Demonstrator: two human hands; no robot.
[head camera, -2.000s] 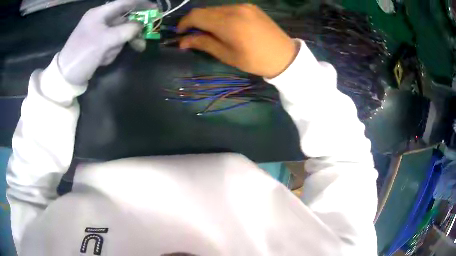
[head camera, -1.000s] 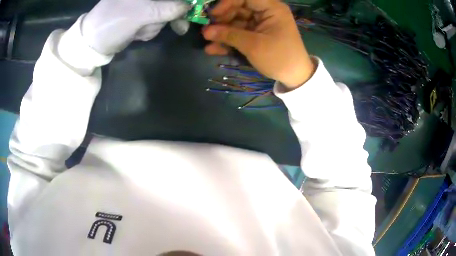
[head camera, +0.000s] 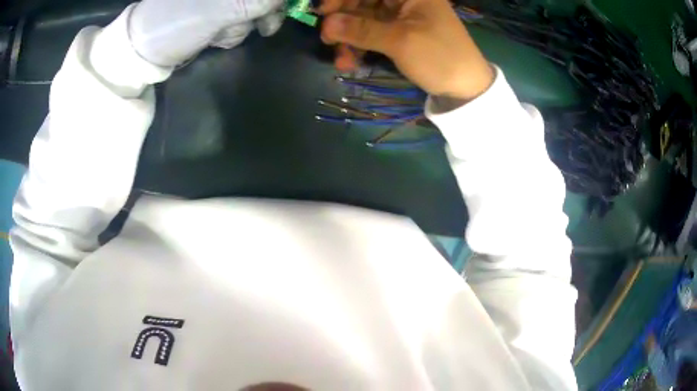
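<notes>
A small bright green circuit board (head camera: 303, 14) shows at the top edge, partly cut off. My left hand (head camera: 206, 27), in a white glove, holds it from the left with the fingertips. My right hand (head camera: 405, 38), bare, is at the board's right side with thumb and fingers pinched together; what lies between the fingers is mostly hidden, and the hand is partly cut off by the top edge. Several lead wires (head camera: 371, 116) with blue and brown ends lie on the dark bench (head camera: 252, 153) below my right hand, their stripped tips pointing left.
A thick bundle of black power cords (head camera: 604, 114) lies curved on the bench at the right. A dark object with a yellow part (head camera: 664, 139) stands beyond it. A green panel with a yellowish edge (head camera: 611, 313) and blue material (head camera: 663, 324) are at the lower right.
Both hands and the board have shifted right and up in the view since two seconds ago. The board is now more cut off by the top edge. The wires on the bench also appear further right.
</notes>
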